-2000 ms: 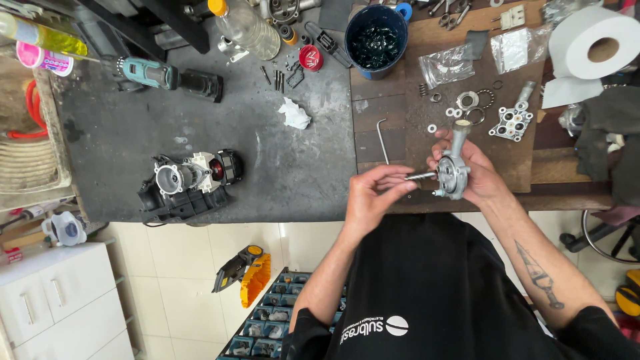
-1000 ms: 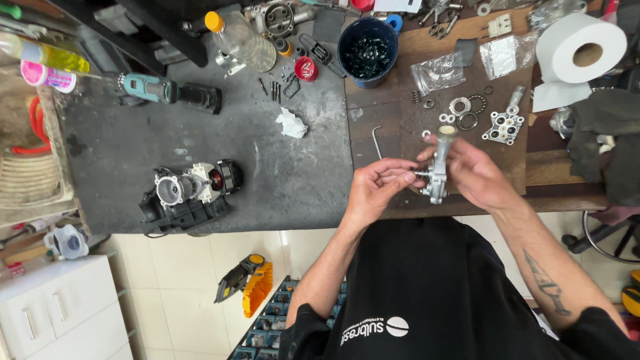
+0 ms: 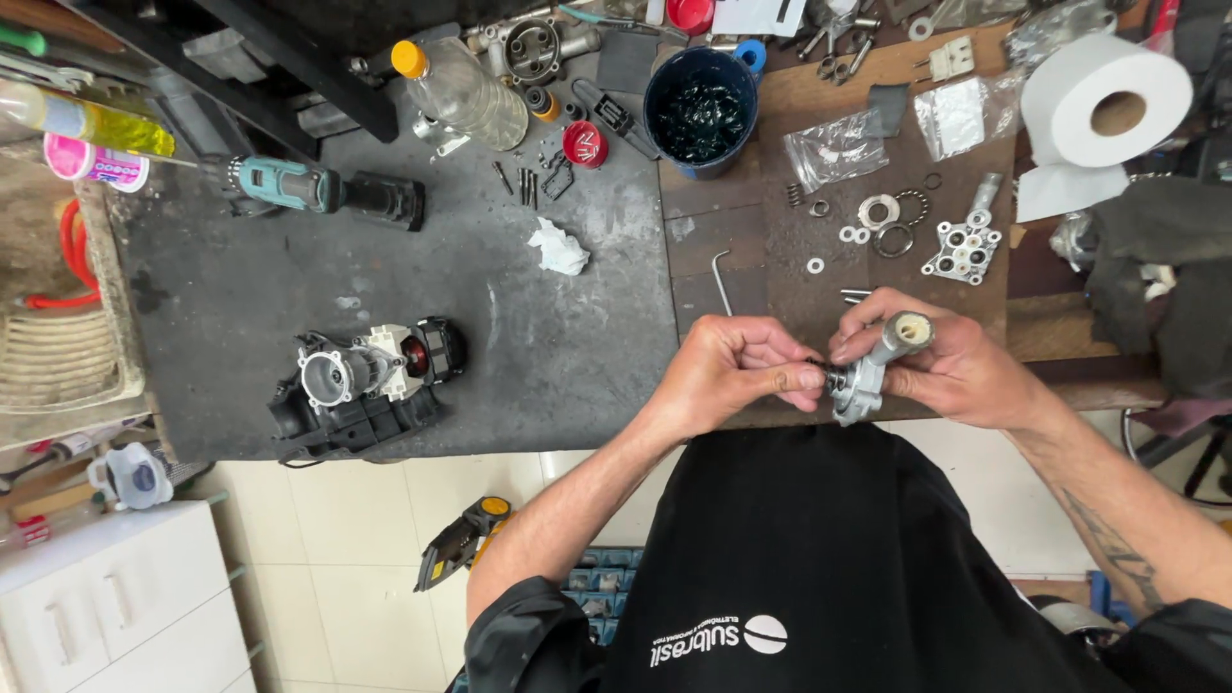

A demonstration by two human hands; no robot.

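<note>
My right hand [image 3: 948,361] grips a grey metal pump housing [image 3: 863,385] with a round tubular neck, above the bench's front edge. The fingertips of my left hand [image 3: 746,373] pinch a small dark part, perhaps a spring, against the housing's left side; the fingers cover most of it. Just beyond my right fingers lie short metal pins [image 3: 855,295]. A hex key [image 3: 721,284] rests on the wood farther back. Washers [image 3: 853,235], a bearing ring [image 3: 893,239], a small spring [image 3: 794,194] and a metal valve block [image 3: 962,252] lie behind my hands.
A motor assembly [image 3: 371,380] sits on the dark bench mat at left, with a cordless drill [image 3: 289,185] behind it. A blue cup of dark grease [image 3: 701,111], a plastic bottle [image 3: 462,91], a red cap of small parts [image 3: 585,144] and a paper roll [image 3: 1105,101] stand farther back.
The housing has turned in my right hand, its neck now tilting to the right. Two seconds ago my left fingers held a slim metal pin at it; now they pinch a small dark part there.
</note>
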